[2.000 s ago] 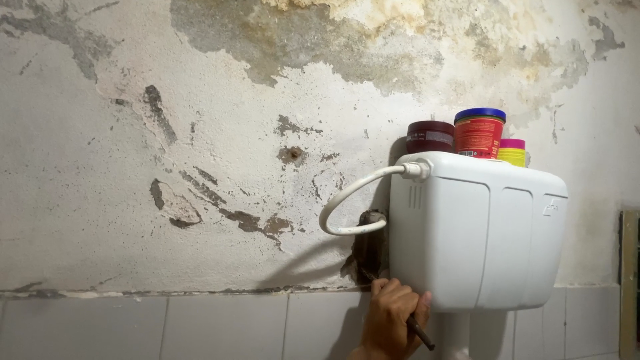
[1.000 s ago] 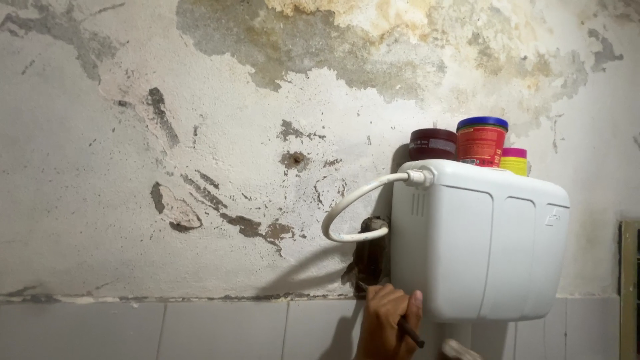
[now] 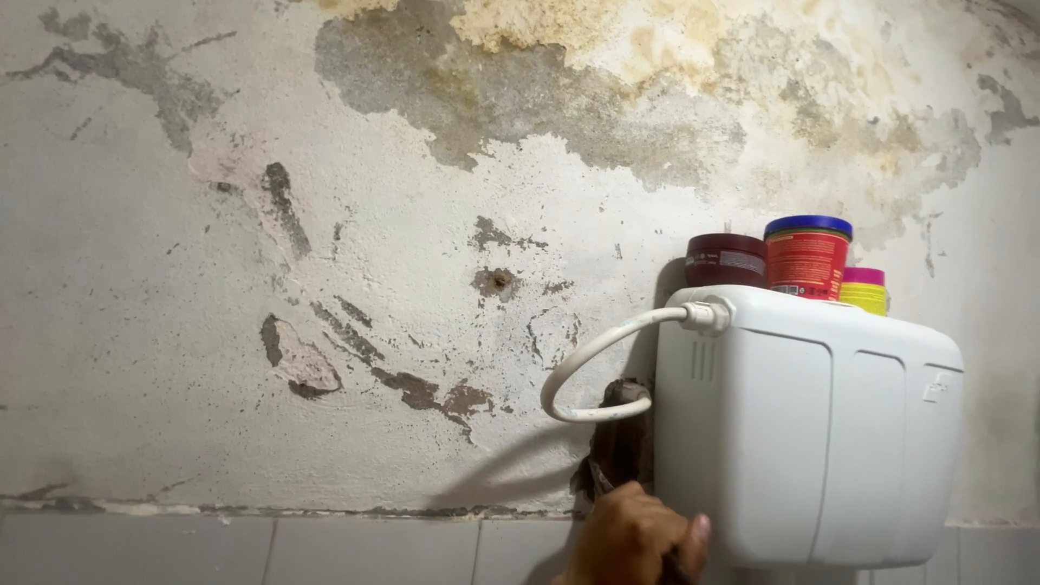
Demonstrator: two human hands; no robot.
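My left hand (image 3: 634,536) is at the bottom edge, right of centre, closed around a dark, chisel-like metal rod (image 3: 601,479). The rod's upper end points into a rough hole (image 3: 621,443) broken in the wall, just left of the white plastic toilet cistern (image 3: 772,439). Its lower end shows dark beneath my thumb, cut off by the frame. Above the hand, a white hose (image 3: 581,366) loops from a fitting on the cistern's upper left to a pipe end in the hole. My right hand is out of view.
On the cistern stand a dark maroon jar (image 3: 725,262), a red tub with a blue lid (image 3: 808,258) and a small yellow tub with a pink lid (image 3: 863,291). The plastered wall (image 3: 406,309) is peeling and stained. Grey tiles (image 3: 374,548) run below it.
My left hand stays by the hole, still on the rod. A pale, blurred thing at the bottom edge, right of the hand one second ago, has gone from view.
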